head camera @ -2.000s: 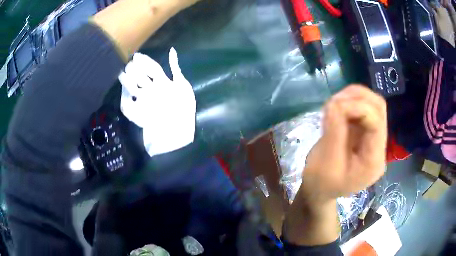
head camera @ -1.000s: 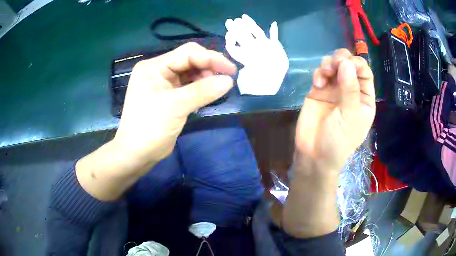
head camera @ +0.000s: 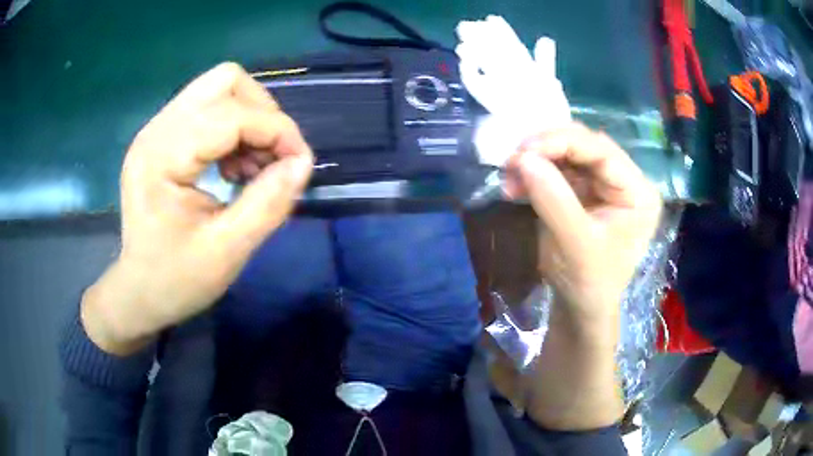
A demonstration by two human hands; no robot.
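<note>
A black handheld display unit (head camera: 437, 125) lies on the bench, with its dark screen left and round silver dial right. A black strap loop (head camera: 365, 20) lies at its top edge. A white glove (head camera: 513, 85) lies flat, touching the unit's right side. My left hand (head camera: 192, 214) is over the unit's left part, thumb and finger pinched together; whether they hold anything thin cannot be told. My right hand (head camera: 593, 218) is at the unit's lower right, its fingertips pinched on a small shiny clear film (head camera: 486, 186). The film's full extent is unclear.
A red-handled tool (head camera: 682, 62) lies at the right of the green bench top (head camera: 98, 98). Black units with an orange loop (head camera: 751, 92) stand beyond it. Crinkly clear plastic (head camera: 655, 294) and cardboard boxes (head camera: 718, 392) are below, at the lower right.
The view has shifted. My left hand has moved left off the unit's middle, uncovering screen and dial. My right hand has come down beside the glove and the unit's lower right.
</note>
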